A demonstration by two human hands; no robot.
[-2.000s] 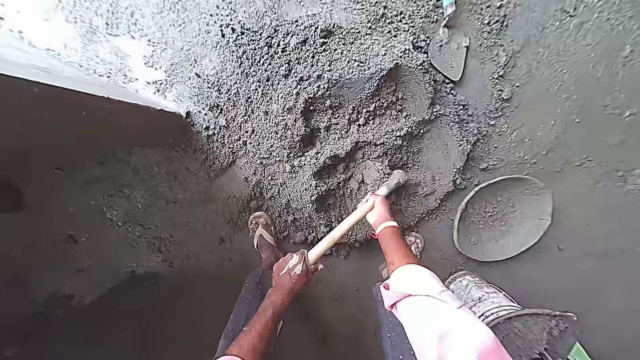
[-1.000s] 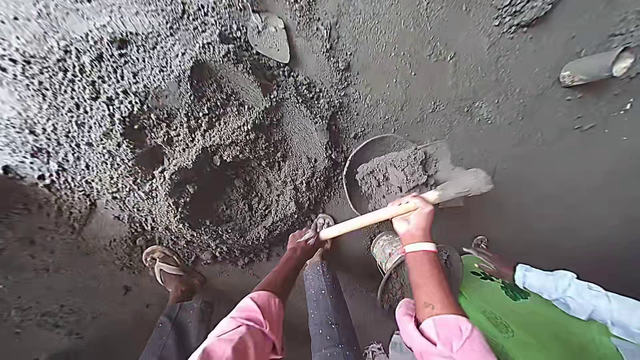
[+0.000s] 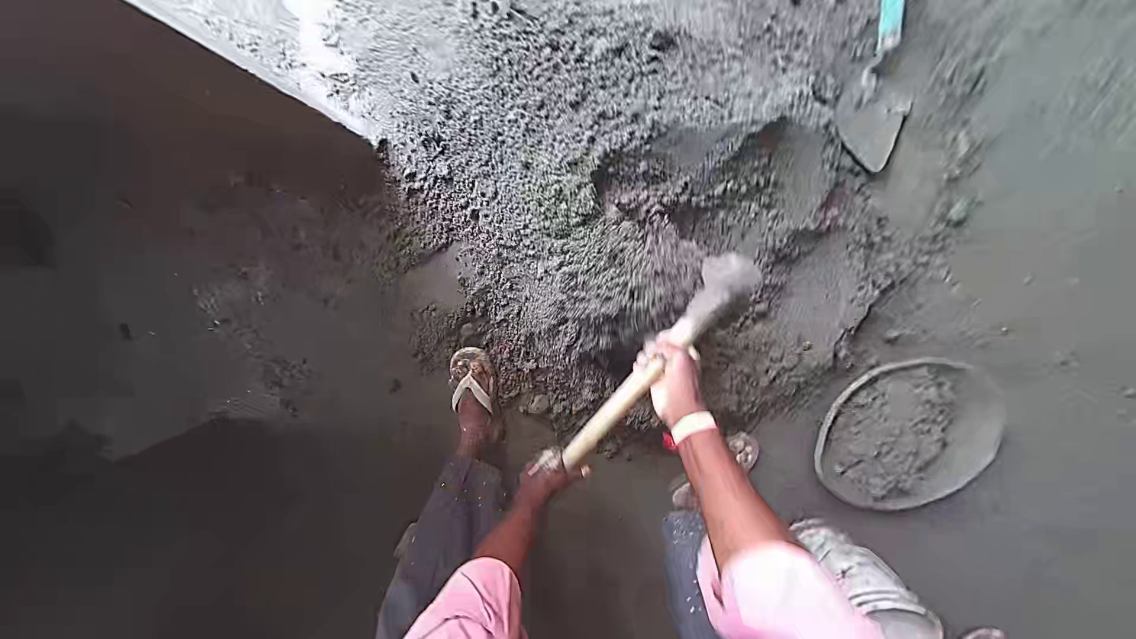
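Observation:
Both my hands grip the wooden handle [image 3: 612, 415] of a hoe-like digging tool. My left hand [image 3: 548, 477] is closed round its lower end near my feet, and my right hand [image 3: 673, 374] holds it farther up, towards the head. The tool's head [image 3: 729, 273], blurred and caked grey, is over the heap of grey mortar mix [image 3: 550, 222]; its blade cannot be made out. To the right, a round shallow pan [image 3: 981, 444] holds some grey mix. A pointed trowel [image 3: 874, 129] with a turquoise handle rests at the heap's upper right edge.
My sandalled foot [image 3: 472, 382] stands at the heap's near edge, the other partly hidden behind my right forearm. A mortar-smeared container [image 3: 856, 568] is at the lower right, partly behind my sleeve. A pale slab edge [image 3: 337, 111] borders the dark floor at upper left.
One second ago the tool's head was over the pan at the right; now it is back over the heap. The pan, without a mound two seconds ago, now holds mix. The view has swung left.

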